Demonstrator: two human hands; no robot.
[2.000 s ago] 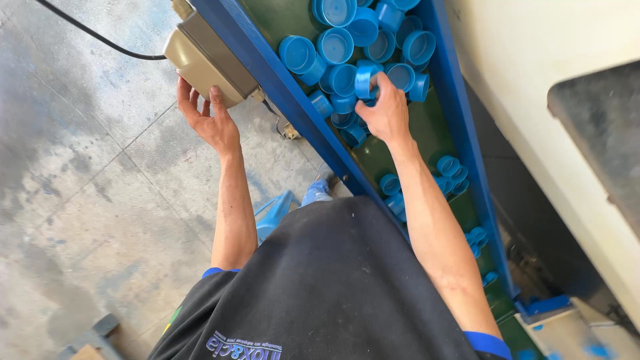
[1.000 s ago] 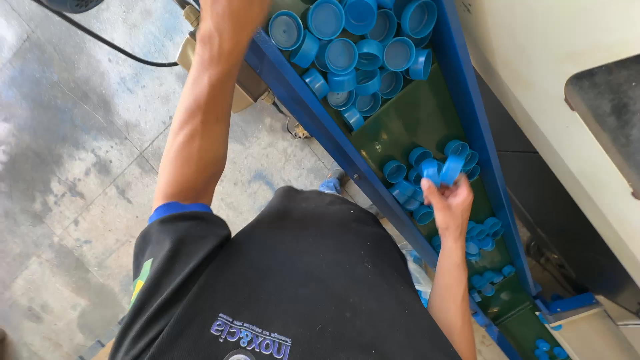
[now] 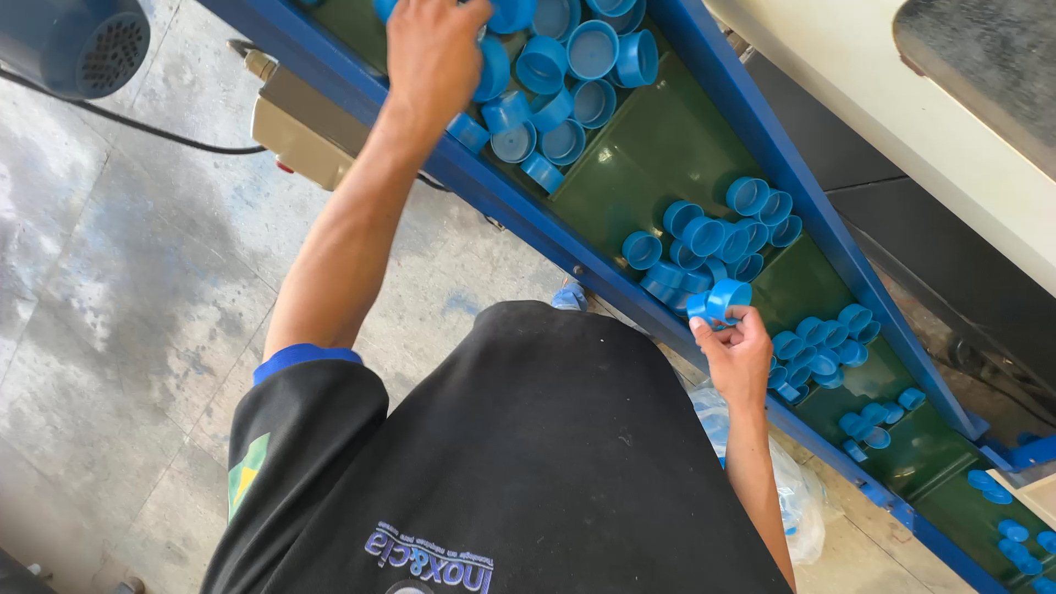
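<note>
My right hand (image 3: 737, 351) grips blue plastic caps (image 3: 729, 299), apparently two, at the near rail of a green cleated conveyor belt (image 3: 672, 144). Loose caps (image 3: 703, 236) lie in a cluster just beyond its fingers. At the top of the view, my left hand (image 3: 437, 54) reaches over the belt beside a larger heap of caps (image 3: 542, 64); its fingertips are partly cut off by the frame edge, and whether they hold a cap is unclear. Smaller groups of caps (image 3: 825, 351) sit between cleats farther down the belt.
Blue metal side rails (image 3: 569, 247) edge the conveyor. A beige control box (image 3: 305, 136) with a black cable is fixed on its left side, near a motor housing (image 3: 111, 49). A clear plastic bag (image 3: 796, 503) stands below the belt at right. A pale machine panel (image 3: 924, 107) borders the far side.
My left hand was at the control box two seconds ago and is now over the belt. My right hand has moved from the upper heap to the lower cluster, holding caps.
</note>
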